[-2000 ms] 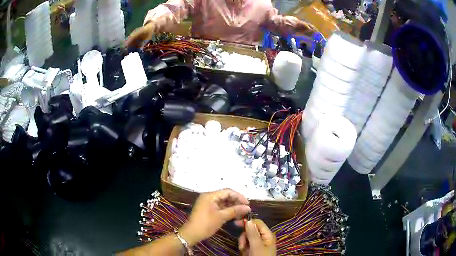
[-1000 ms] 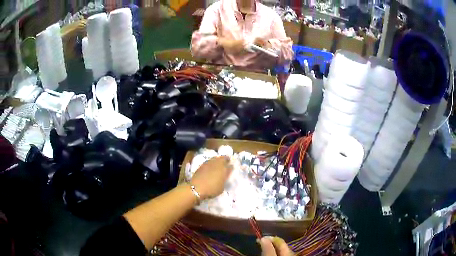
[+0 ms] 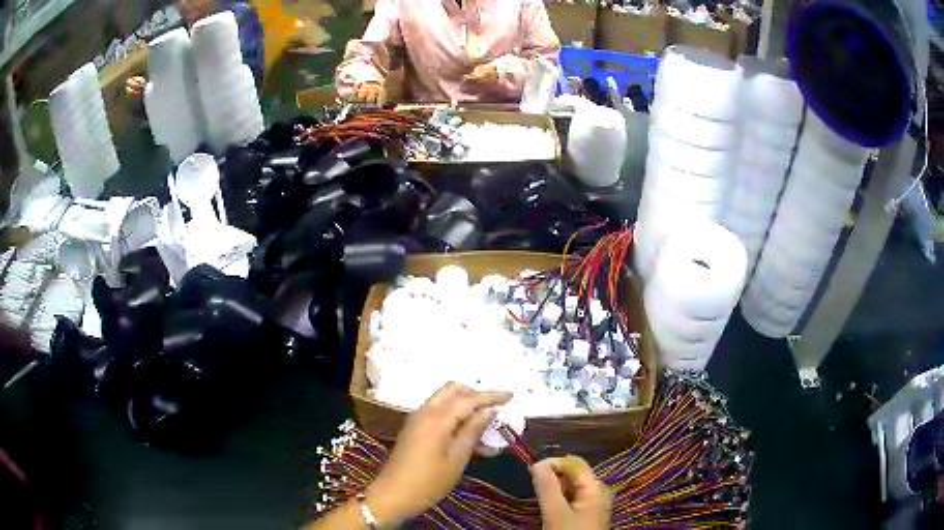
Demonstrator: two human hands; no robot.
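Observation:
My left hand (image 3: 440,445) holds a small white cap (image 3: 501,429) just in front of the box's near edge. My right hand (image 3: 571,495) pinches thin dark and red wires (image 3: 520,447) that run up to the cap. Whether the wire end sits inside the cap cannot be told. The cardboard tray box (image 3: 507,427) holds white caps (image 3: 424,331) on its left side and small wired components (image 3: 585,357) on its right. The fanned wire leads (image 3: 678,455) lie in front of the box, below and around my hands.
Black housing shells (image 3: 207,331) are heaped at left, with white brackets (image 3: 202,223) beyond. Stacked white covers (image 3: 688,155) and a metal post (image 3: 838,280) stand at right, near a hanging blue-rimmed part (image 3: 851,72). A person (image 3: 455,52) sits opposite behind another box (image 3: 497,140).
My left hand has come out of the box towards me with a white cap and met the wires in my right hand. The person opposite has moved their hands apart.

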